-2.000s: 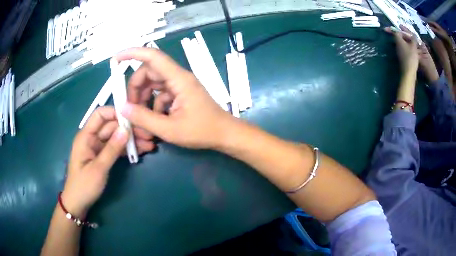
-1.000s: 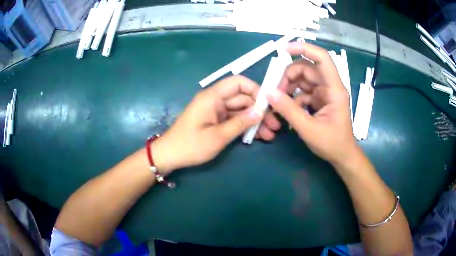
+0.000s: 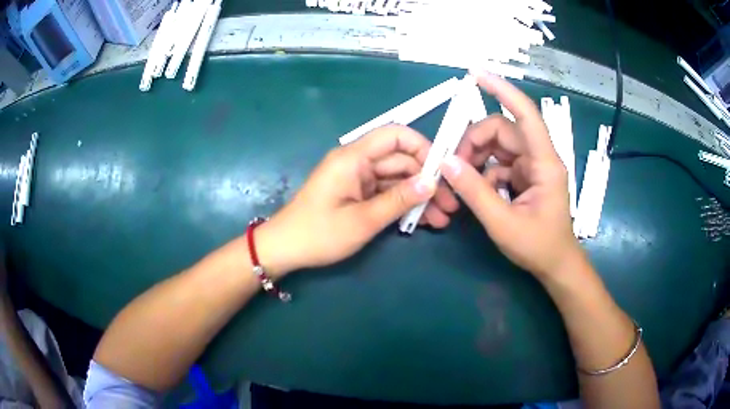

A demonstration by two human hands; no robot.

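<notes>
A slim white plastic handle piece [image 3: 445, 142] is held slanted in front of me, its lower end with a small dark opening pointing down towards me. My left hand [image 3: 364, 196] grips its lower part between thumb and fingers. My right hand [image 3: 516, 180] pinches it higher up, with the thumb on its middle and the index finger at its top end. Whether it is one piece or two fitted together cannot be told. A small shiny thing shows in the curled fingers of my right hand, too blurred to name.
Loose white sticks [image 3: 400, 113] lie behind my hands, below the main white pile [image 3: 464, 32]. More white sticks [image 3: 592, 188] lie right of my hands, by a black cable [image 3: 652, 154]. Small metal parts [image 3: 714, 218] are at far right. Bundles [image 3: 182, 44] and boxes [image 3: 64, 36] stand at left.
The view has swung left since the oldest frame, bringing the boxes into sight. Both hands still hold a white piece, and its lower end now shows its dark opening.
</notes>
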